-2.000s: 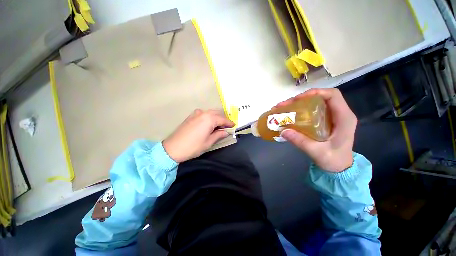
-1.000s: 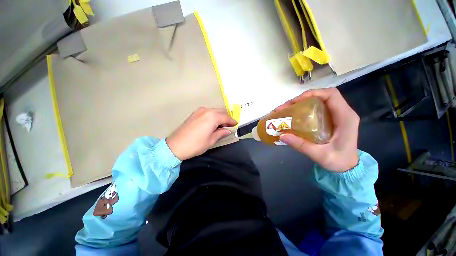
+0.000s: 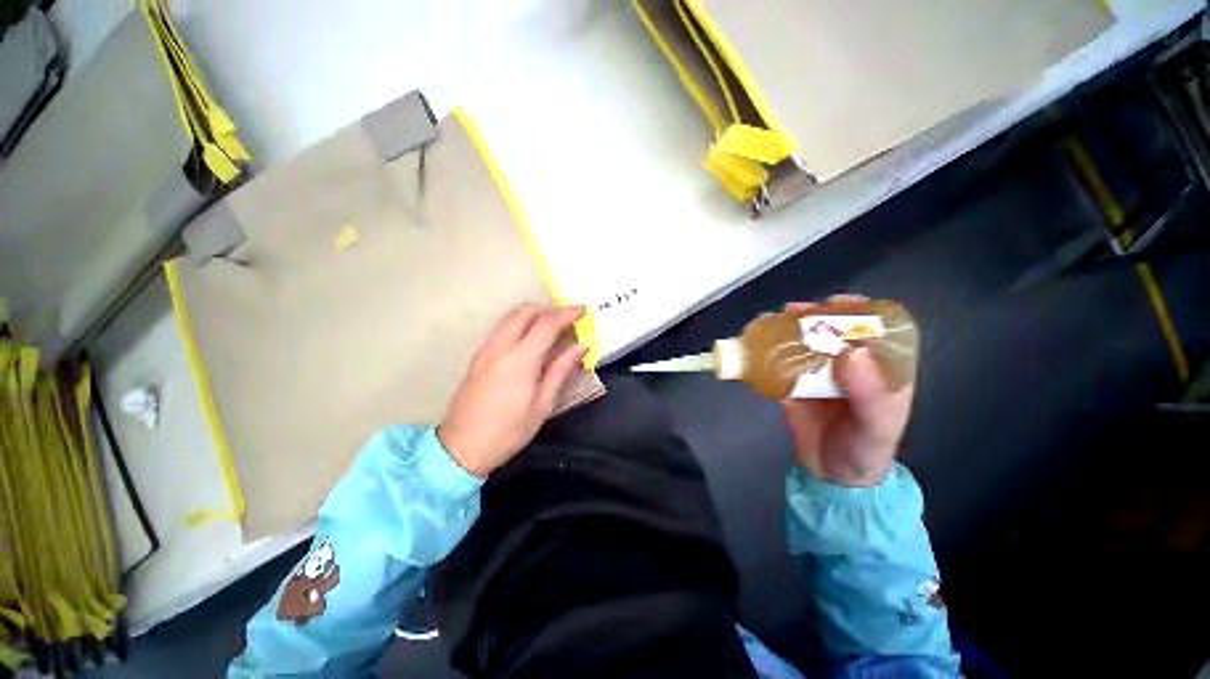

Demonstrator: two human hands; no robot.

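The taupe bag panel (image 3: 332, 318) lies flat on the table, with yellow strips down two sides and two grey-brown tabs at its far edge. My left hand (image 3: 511, 385) is on its near right corner, fingertips at the yellow edge strip (image 3: 511, 199); whether they pinch the corner or only press it is unclear. My right hand (image 3: 849, 411) holds the glue bottle (image 3: 823, 348), amber inside, on its side past the table edge. Its pale nozzle points left at the corner, a short gap away.
A panel stack (image 3: 902, 80) with yellow ends lies at the upper right. A fanned pile (image 3: 53, 491) is at the left, beside a crumpled white wad (image 3: 139, 407). Another stack (image 3: 100, 146) is at the upper left. The table's front edge (image 3: 717, 295) runs diagonally above a dark floor.
The nozzle has drawn back from the panel corner as my right hand moved lower. My left fingers have spread over the corner. The view has shifted, showing more of the left piles.
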